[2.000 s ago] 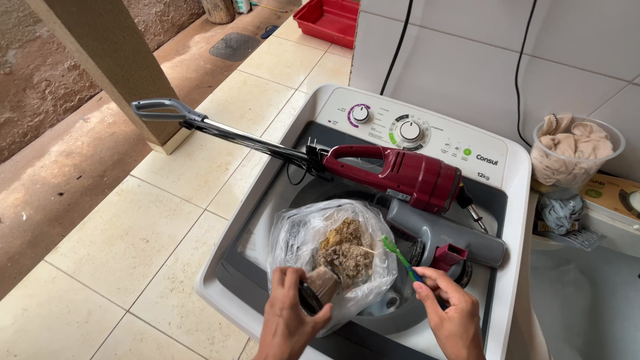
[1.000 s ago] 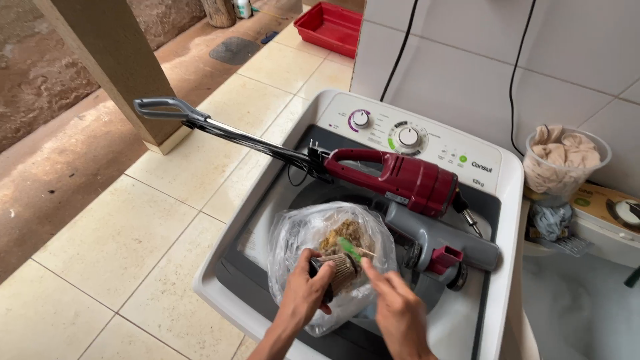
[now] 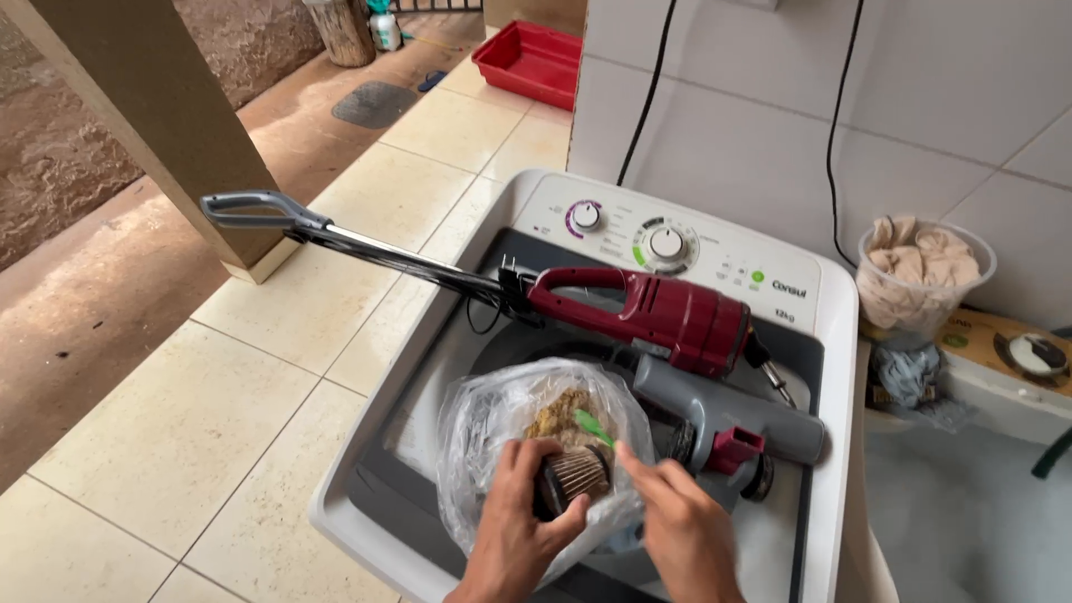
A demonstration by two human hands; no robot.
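My left hand (image 3: 523,519) holds a pleated, dusty cylindrical vacuum filter (image 3: 579,473) with a dark rim, tilted over an open clear plastic bag (image 3: 473,435). Clumps of brownish dust and debris (image 3: 557,414) lie in the bag. In my right hand (image 3: 682,523) is a small green brush (image 3: 593,425), its head just above the filter; whether it touches the pleats I cannot tell. Behind the bag lies a dark red stick vacuum body (image 3: 670,318) with a grey handle (image 3: 264,208). A grey vacuum floor head (image 3: 737,406) is right of the bag.
Everything rests on the closed lid of a white Consul washing machine (image 3: 837,335). Two black cords hang on the tiled wall. At right are a clear tub (image 3: 925,260) of cloths and a basin (image 3: 946,502). A red tray (image 3: 536,67) and a pillar (image 3: 159,126) stand behind left.
Two seconds ago my right hand held the brush right of the bag, apart from the filter. It has moved left to the filter, which my left hand has turned so its pleats show.
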